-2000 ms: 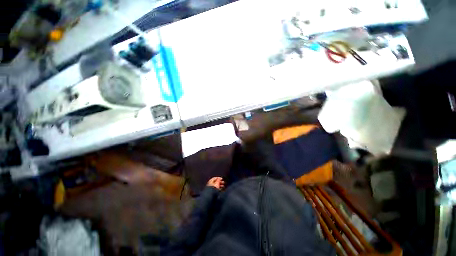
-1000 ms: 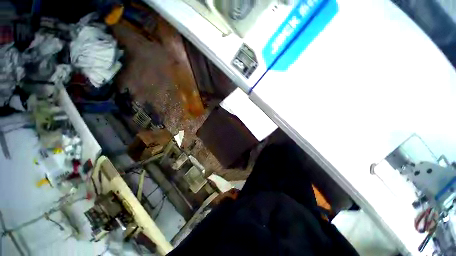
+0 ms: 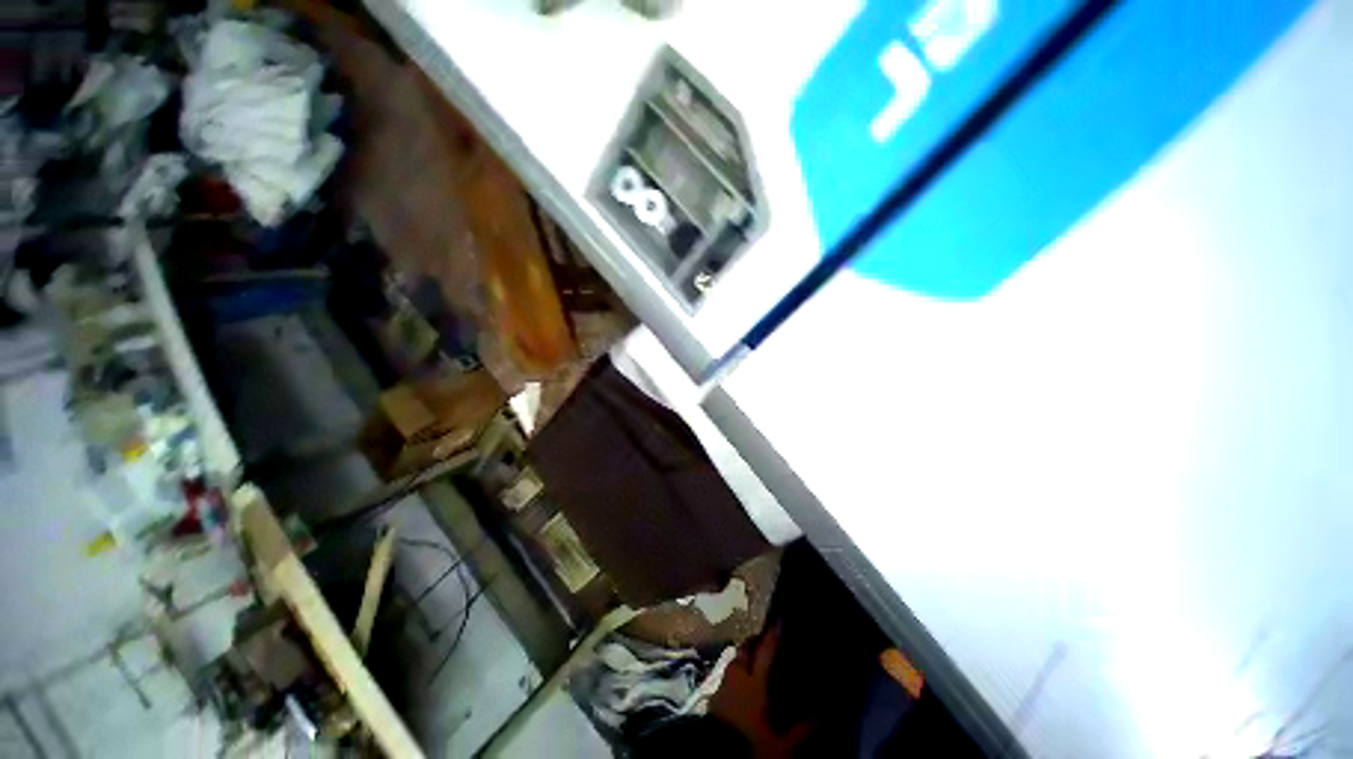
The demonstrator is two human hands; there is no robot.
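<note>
Neither of my hands is in view. Nearest in front of me is the white machine table (image 3: 920, 489), its edge running diagonally from upper left to lower right. A blue printed patch (image 3: 1024, 163) with part of a white logo lies across its top, crossed by a dark seam. A stack of dark brown panels (image 3: 646, 482) sits below the table edge, with a white sheet (image 3: 742, 475) along its side nearest the table.
A recessed tray (image 3: 683, 178) in the table holds small white round parts. A heap of white cloth (image 3: 260, 119) lies at upper left. A pale wooden beam (image 3: 327, 630), a cardboard box (image 3: 438, 415) and crumpled striped cloth (image 3: 653, 682) are at lower left and bottom.
The view has turned and come closer to the table and its tray. The hand seen two seconds ago is out of the picture. The scissors have left the view.
</note>
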